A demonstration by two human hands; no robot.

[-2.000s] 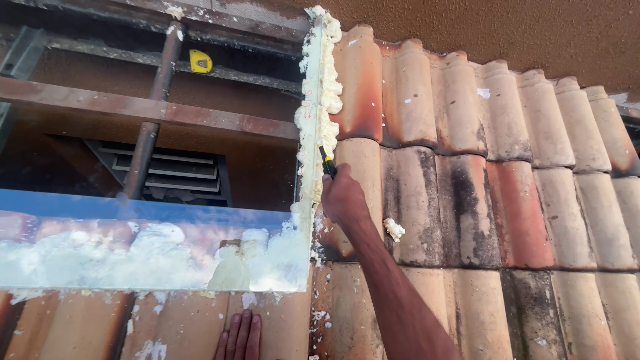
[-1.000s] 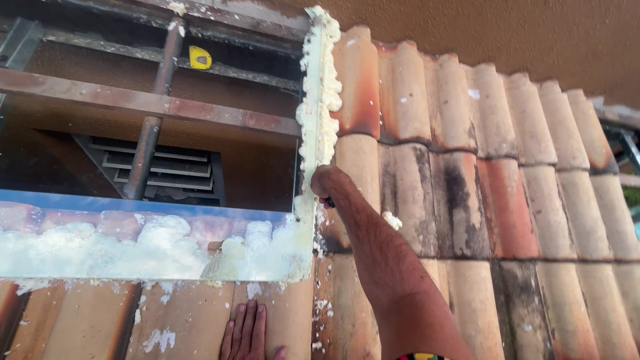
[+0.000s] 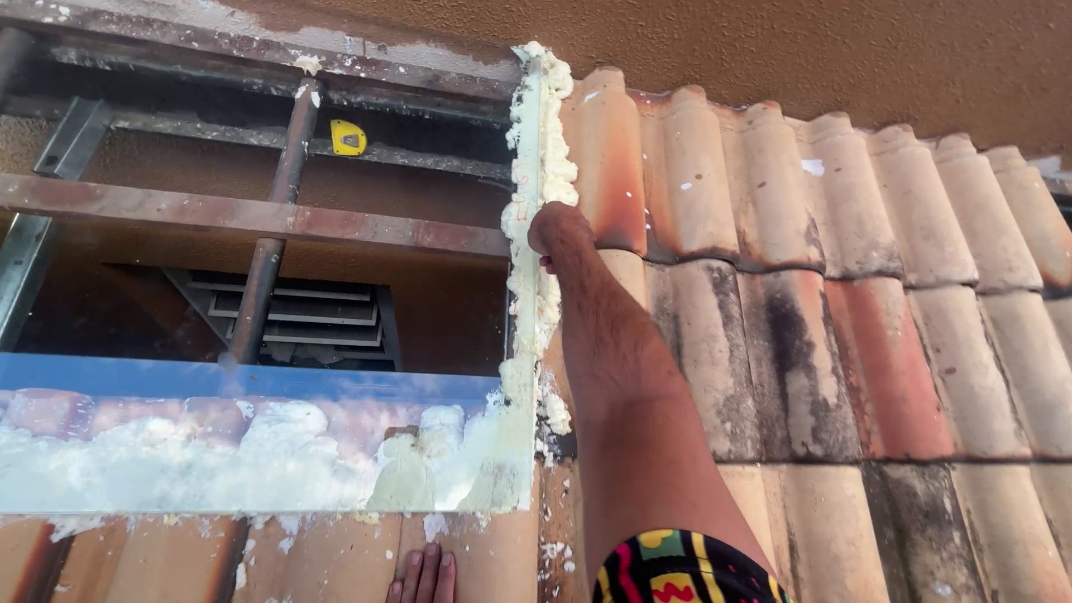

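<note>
My right hand (image 3: pixel 563 230) is curled against the strip of cured expanding foam (image 3: pixel 557 151) along the right edge of the glass pane (image 3: pixel 402 322). The back of the hand and wrist hide whatever its fingers hold in this frame. At the bottom, the fingertips of my left hand (image 3: pixel 425 576) rest on a clay roof tile (image 3: pixel 469 544), just below the lower edge of the glass. More pale foam shows through the glass along its lower border.
Rows of curved clay roof tiles (image 3: pixel 791 368) lie to the right, below a brown textured wall (image 3: pixel 796 42). Under the glass are metal bars (image 3: pixel 377 229), a louvered vent (image 3: pixel 310 314) and a yellow tape measure (image 3: pixel 348 138).
My right hand has moved up along the foam edge. The black and yellow tool seen in it two seconds ago is now hidden. My left hand stays on the tiles.
</note>
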